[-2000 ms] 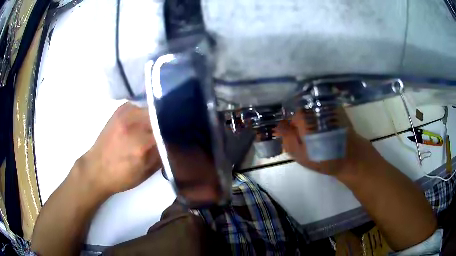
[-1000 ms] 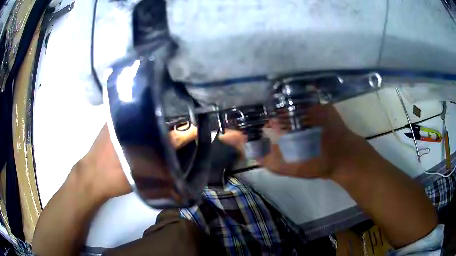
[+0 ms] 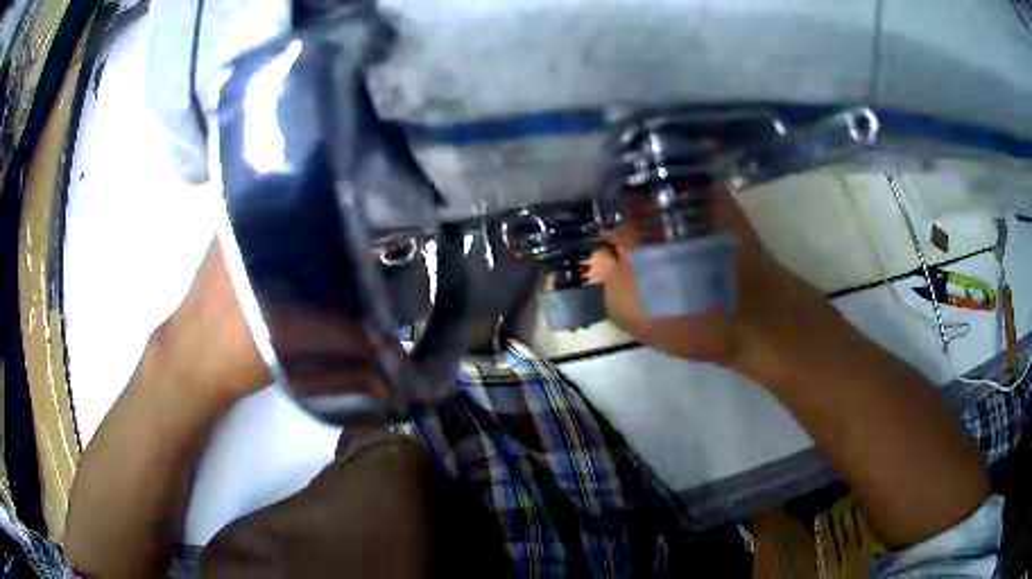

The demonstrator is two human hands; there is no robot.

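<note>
The white machine head (image 3: 509,68) with a blue stripe fills the top. Its shiny metal loop (image 3: 289,226) and tension dials (image 3: 682,271) hide the needle area. Brown cloth (image 3: 351,509) and plaid fabric (image 3: 543,452) hang over the table's front edge. A dark cloth piece (image 3: 487,296) lies under the head, between my hands. My left hand (image 3: 232,328) is at the left, its fingers hidden behind the loop. My right hand (image 3: 690,322) is behind the dials, its fingertips near the dark cloth. What either hand grips is hidden.
Yellow-orange and red snips (image 3: 960,290) lie at the table's right, beside a thin wooden handle (image 3: 1008,328). A ruler tape (image 3: 758,486) runs along the front edge. A twisted metal rod and pale thread hang near the snips. Taped brown cardboard (image 3: 43,283) stands at left.
The machine head and loop sit further left and higher in the view than two seconds ago. My right hand is a little further left. More brown cloth shows at the bottom.
</note>
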